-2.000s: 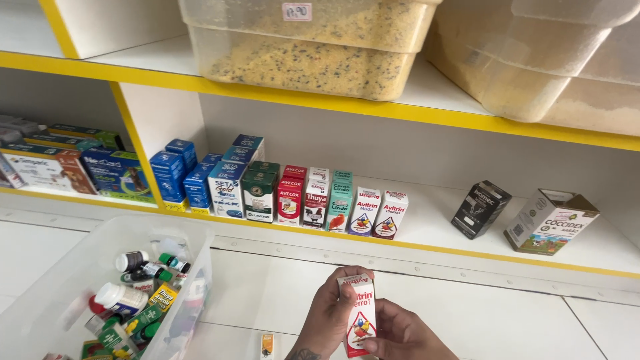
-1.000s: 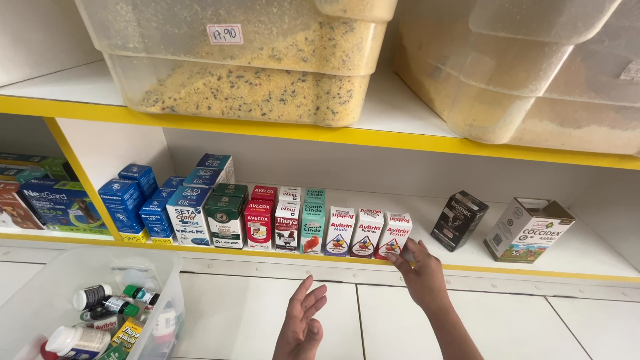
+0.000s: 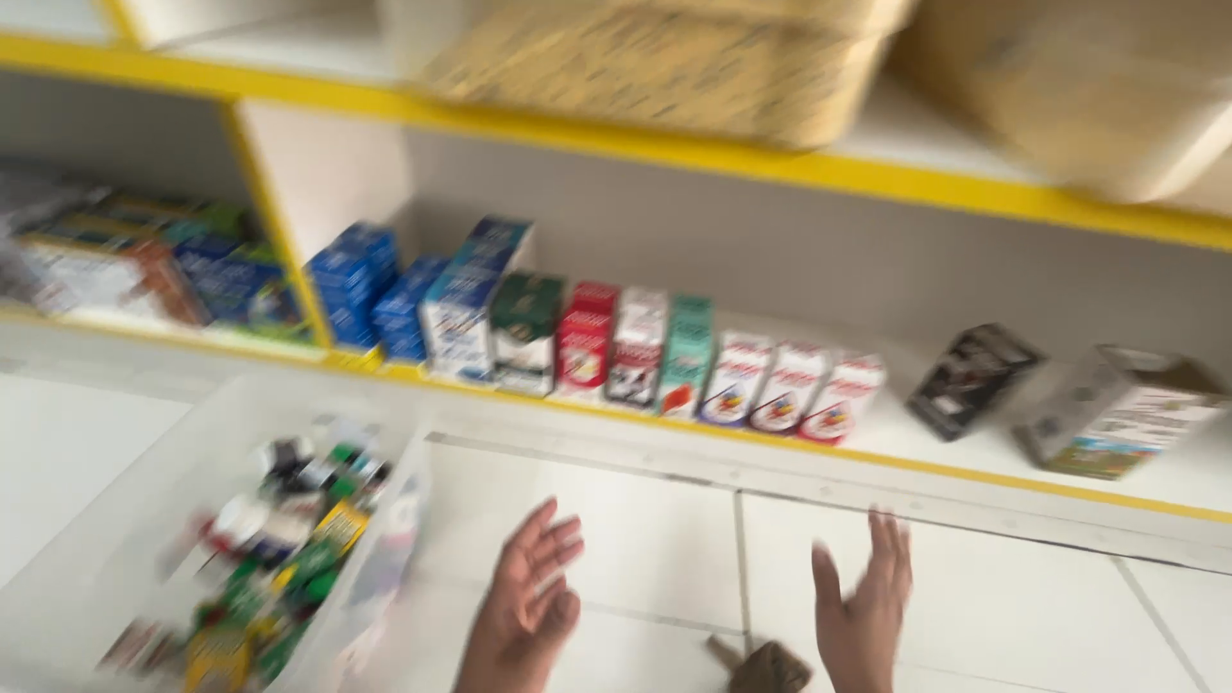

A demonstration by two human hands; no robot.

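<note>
My left hand [image 3: 527, 602], fingers apart and holding nothing, is over the white floor tiles, right of the plastic bin [image 3: 399, 539]. Farther right, my right hand [image 3: 864, 597] is likewise spread and free of any object. Beyond both hands, a row of small cartons stands along the shelf edge: blue boxes [image 3: 351, 284], a dark green box [image 3: 526, 332], a red box [image 3: 585, 342], a teal box [image 3: 685, 356] and three white-and-red Avitrin boxes [image 3: 789, 388]. The bin holds several bottles [image 3: 255, 527] and small cartons, blurred.
A black box [image 3: 974, 380] and a Coccidex carton [image 3: 1121, 409] stand at the shelf's right. Large feed tubs [image 3: 674, 72] are on the shelf above, behind its yellow edge [image 3: 616, 125]. A brown object [image 3: 770, 667] lies on the floor near my right hand.
My right hand has let go of the rightmost Avitrin box and drawn back from the shelf. That box, in my hands two seconds ago, now stands in the row. The view has swung left.
</note>
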